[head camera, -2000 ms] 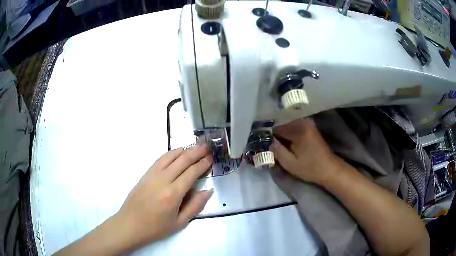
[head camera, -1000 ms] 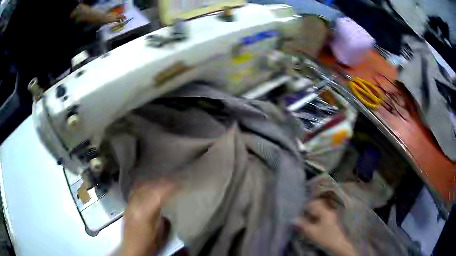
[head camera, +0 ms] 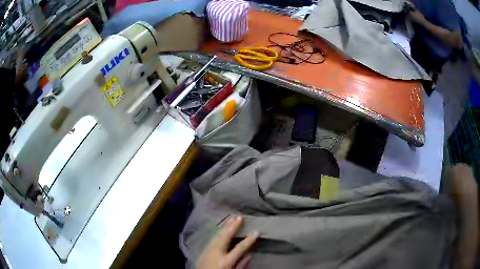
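The grey-brown garment (head camera: 326,226) is bunched in front of me, off the machine table and to its right. It shows a dark brown patch with a small yellow-green piece (head camera: 329,187) on it. My left hand (head camera: 227,249) lies on the garment's near left part, fingers apart, cut off by the bottom edge. My right arm (head camera: 466,210) shows at the right edge beside the garment; its fingers cannot be made out. The white sewing machine (head camera: 79,79) stands at the left, with no cloth under its needle area.
A tool tray (head camera: 202,100) and a white cloth bag (head camera: 247,118) are right of the machine. The orange table (head camera: 363,97) holds yellow scissors (head camera: 256,58), a striped bundle (head camera: 228,20), a dark cord and grey cloth. A person's arm (head camera: 434,31) shows at the upper right.
The garment has come out from under the machine arm to the right. My view has swung right. My left hand has left the needle area and is on the garment.
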